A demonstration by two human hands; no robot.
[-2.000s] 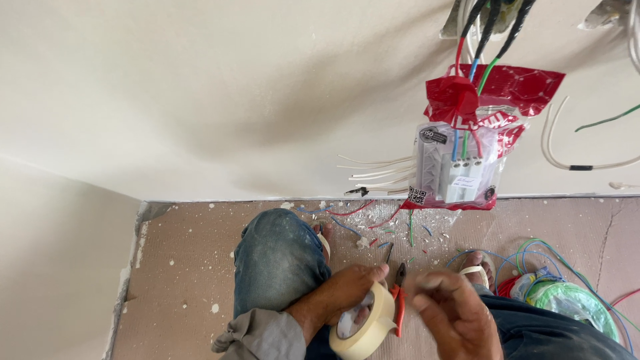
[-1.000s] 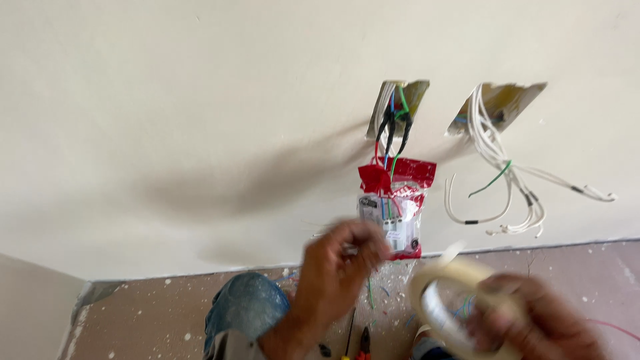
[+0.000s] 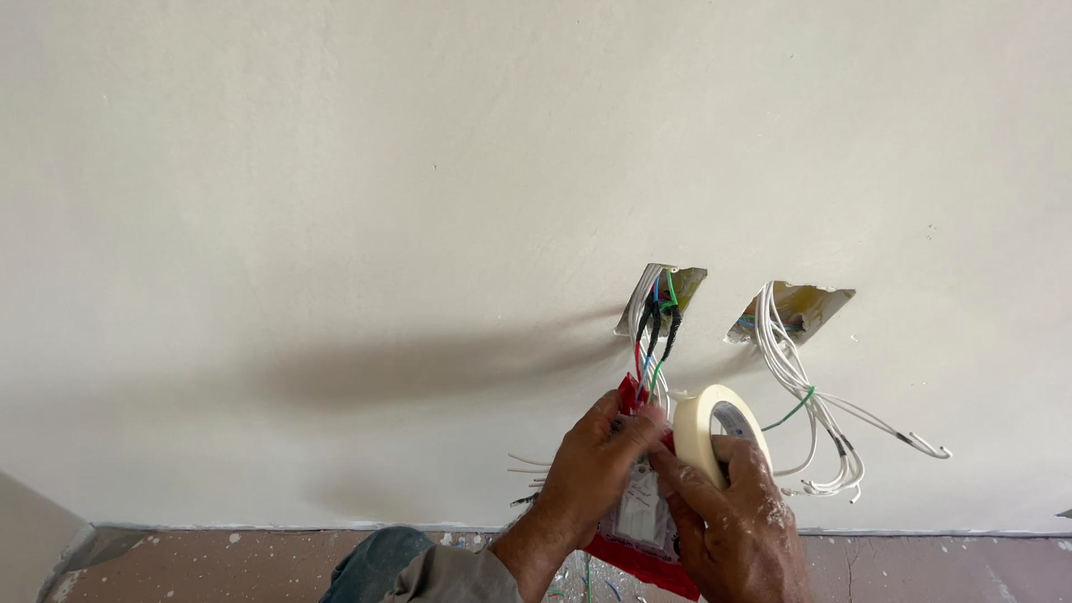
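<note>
My left hand (image 3: pixel 590 469) grips the upper left part of a red and clear plastic bag (image 3: pixel 641 574) around a white electrical module (image 3: pixel 641 507) that bears writing. Red, blue and green wires (image 3: pixel 649 360), wrapped in black tape higher up, run from the left wall box (image 3: pixel 691 285) down into the top of the bag. My right hand (image 3: pixel 729 511) holds a roll of cream masking tape (image 3: pixel 693 431), with fingers through its core. Its thumb and fingertips meet my left fingers at the bag's neck, where the exact grip is hidden.
To the right, a second wall box (image 3: pixel 808 306) lets out a bundle of white cables (image 3: pixel 783 356) with a green wire tied around it. More thin white wires (image 3: pixel 528 469) stick out left of the bag. Wire scraps (image 3: pixel 589 578) lie on the paint-spotted floor (image 3: pixel 251 565) below.
Both hands have come up to the bag, and the tape roll has moved up beside it. The view has tilted up toward the wall, and the pliers on the floor are out of sight.
</note>
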